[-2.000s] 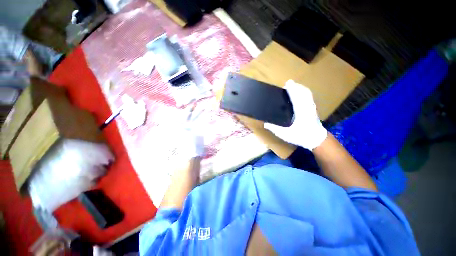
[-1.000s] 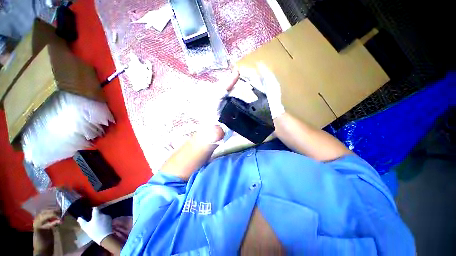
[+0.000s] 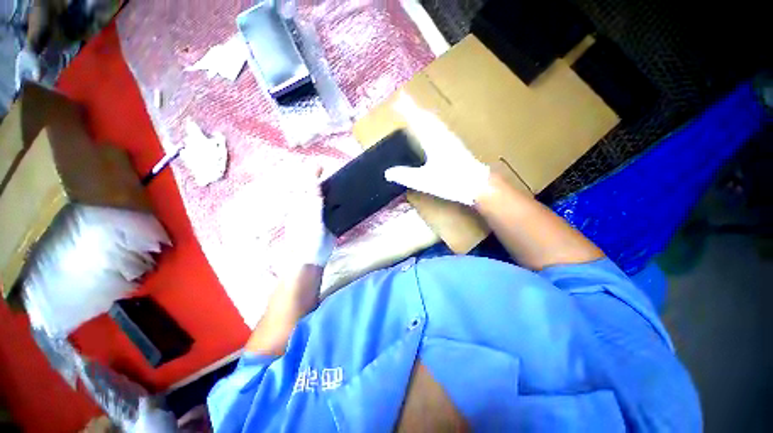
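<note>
A flat black rectangular part (image 3: 371, 184) is held tilted between my two hands, in front of my chest. My right hand (image 3: 445, 161), in a white glove, grips its right end. My left hand (image 3: 307, 221), also in a white glove and overexposed against the pale cover, holds its left end. A tan cardboard sheet (image 3: 517, 118) lies beyond and to the right, partly behind my right hand. Stacked black parts (image 3: 534, 38) stand at its far edge.
Pinkish bubble wrap (image 3: 254, 135) covers the table. A silvery part (image 3: 275, 51) lies on it, with white scraps (image 3: 203, 154) and a pen (image 3: 161, 165) to the left. An open carton (image 3: 72, 161) spills white sleeves (image 3: 89, 262). Blue film (image 3: 670, 182) is at right; another person's glove is at lower left.
The black part has turned from a steep, foreshortened tilt to show its broad smooth face. Both hands now hold its opposite ends. The view has shifted slightly.
</note>
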